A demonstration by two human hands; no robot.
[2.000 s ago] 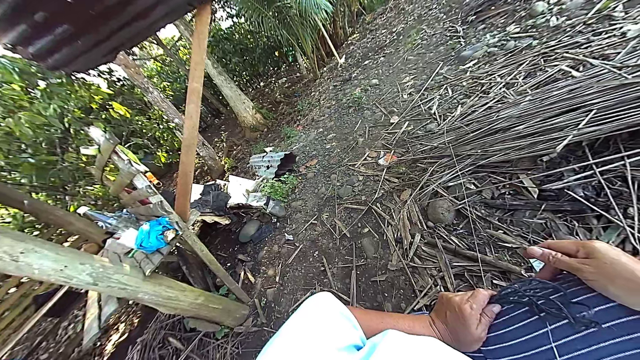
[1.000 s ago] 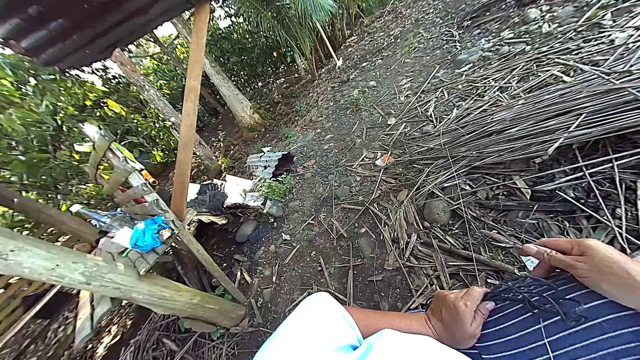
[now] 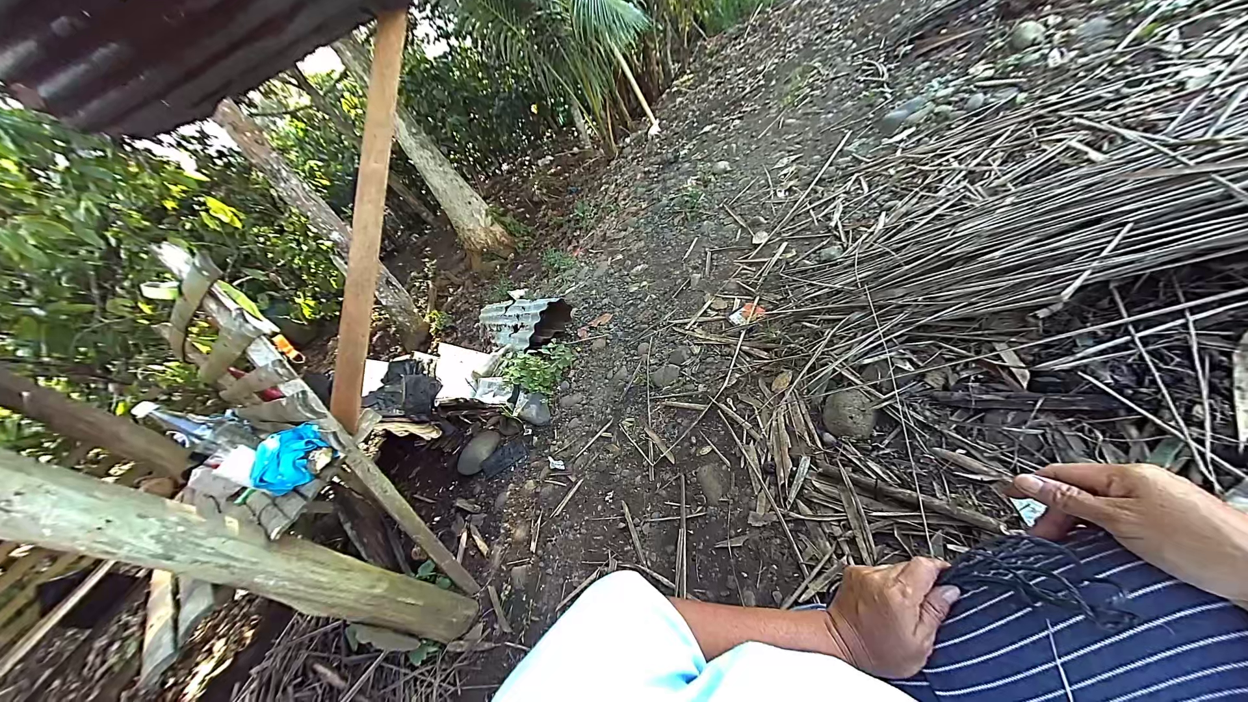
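Low at the right, a tangled bundle of dark cord [image 3: 1038, 575] lies on navy striped cloth [image 3: 1004, 648] over my lap. My left hand [image 3: 892, 614] is closed at the bundle's left end, its fingers and thumb pinched on the dark strands. On the far side of the bundle, my right hand [image 3: 1131, 512] rests bent, its thumb and fingers close together at the cloth's upper edge. A small pale piece shows beneath its fingertips; whether they hold it is unclear. A thin line rises from near the bundle across the ground.
A wooden post [image 3: 369, 214] and a thick pole [image 3: 234, 556] stand at left, beside a slatted bench with a blue plastic bag [image 3: 285, 458] and a clear bottle [image 3: 190, 424]. Dry palm ribs [image 3: 1033, 224] cover the ground at right, near a round stone [image 3: 849, 413]. Corrugated metal [image 3: 522, 320] lies beyond.
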